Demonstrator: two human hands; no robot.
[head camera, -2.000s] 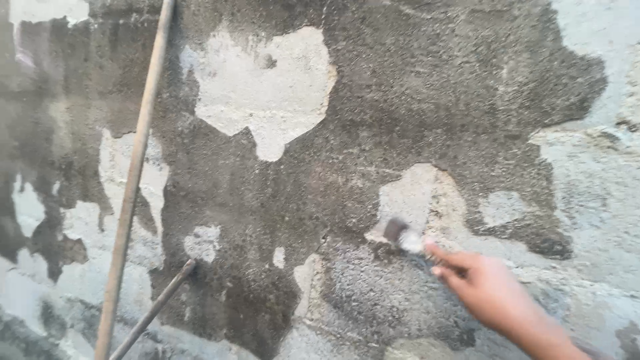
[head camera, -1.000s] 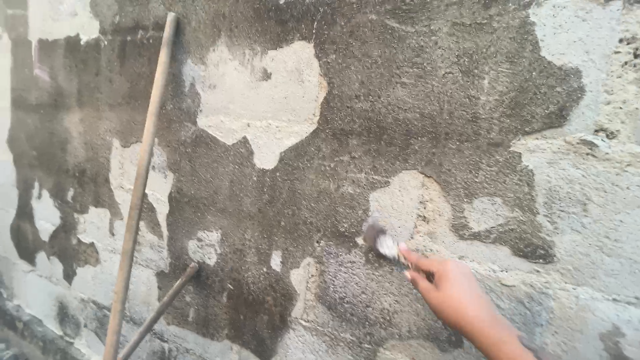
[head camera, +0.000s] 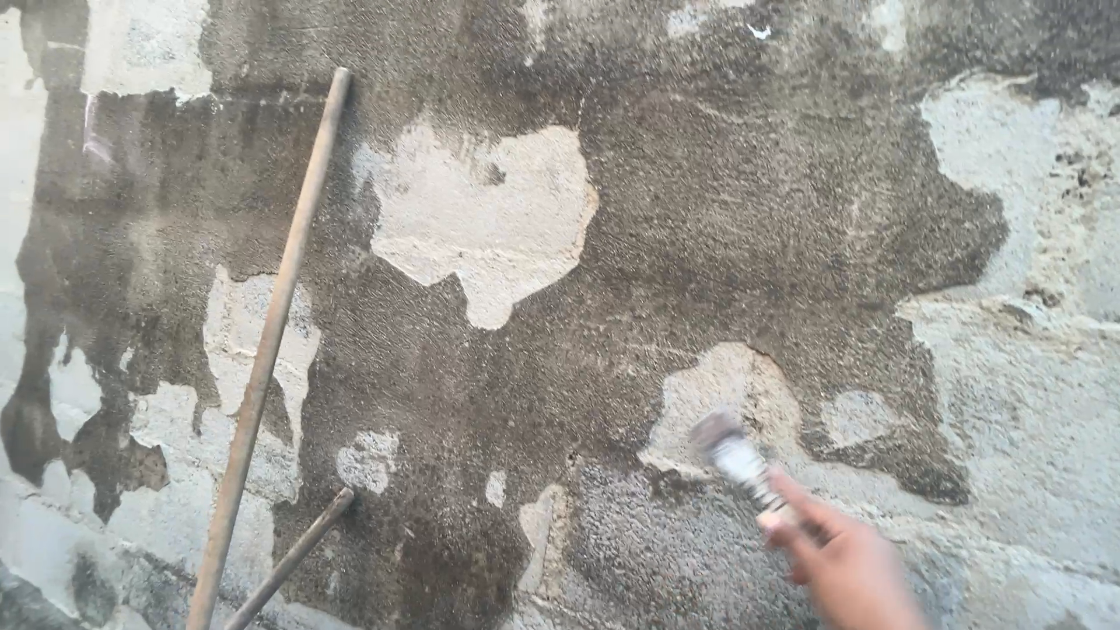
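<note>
My right hand (head camera: 844, 551) grips the handle of a paintbrush (head camera: 735, 455) with a pale metal band. The brush's dark bristles lie over the lower left part of a pale bare patch in a rough wall (head camera: 726, 385); blur hides whether they touch it. Dark, weathered plaster surrounds that patch, and a rough grey area is just below the brush. My left hand is out of the picture.
A long wooden pole (head camera: 267, 350) leans at the left, with a shorter wooden stick (head camera: 293, 560) slanting beside its lower part. Broken plaster edges and larger pale patches (head camera: 490, 219) mark the wall.
Against the pale patch, the brush stays in much the same area, with small shifts of my right hand. The view has shifted, showing more wall above the pole.
</note>
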